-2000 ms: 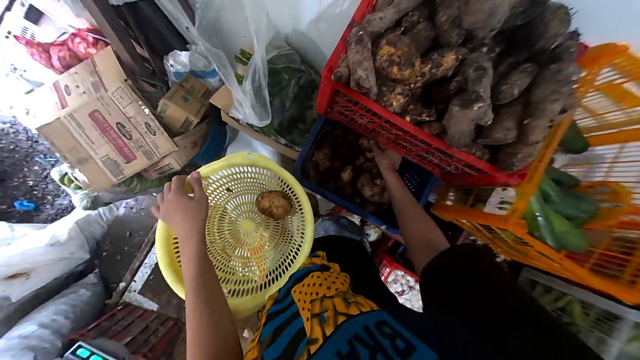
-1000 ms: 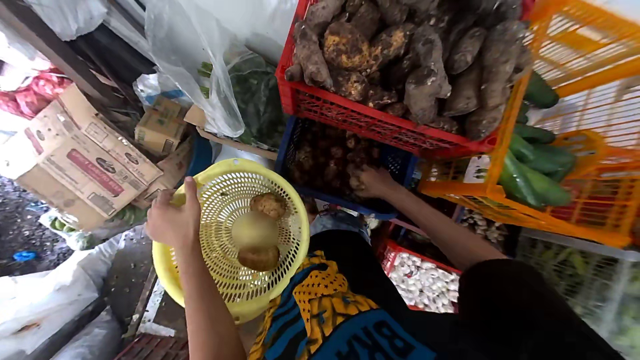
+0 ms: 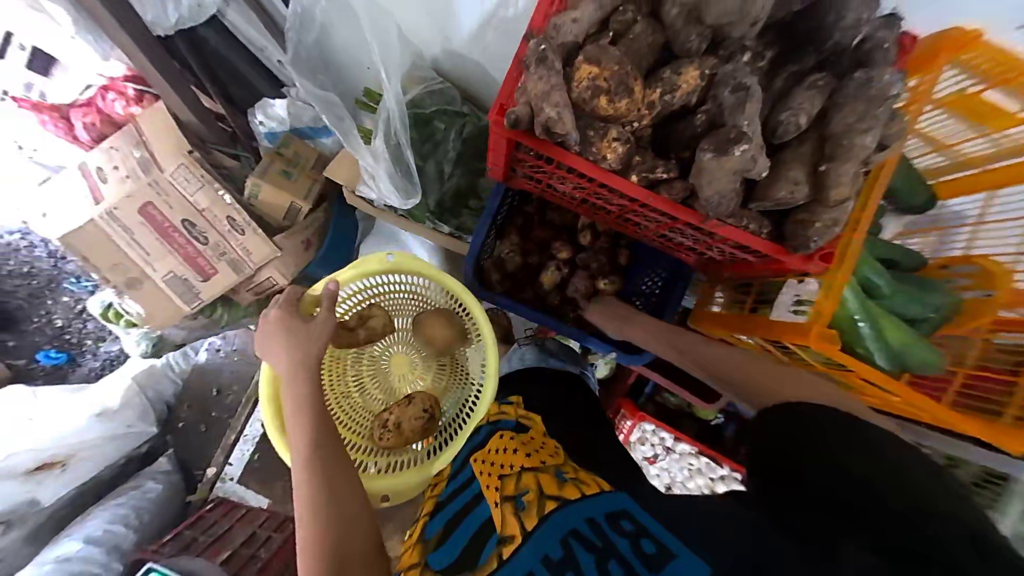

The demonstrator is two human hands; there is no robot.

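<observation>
My left hand grips the upper left rim of a round yellow plastic colander. Inside it lie a speckled potato, another potato near my fingers, and a blurred potato at the upper right. My right hand reaches down into a blue plastic crate of small dark potatoes or similar tubers; its fingers are partly hidden among them, so whether they hold one cannot be told.
A red crate heaped with soil-covered root vegetables overhangs the blue one. An orange crate with green vegetables stands at right. Garlic bulbs fill a lower basket. Cardboard boxes are at left, leafy greens behind.
The colander held one potato in the oldest frame and holds three now. My right hand stays at the blue crate, while my left hand keeps its grip on the rim.
</observation>
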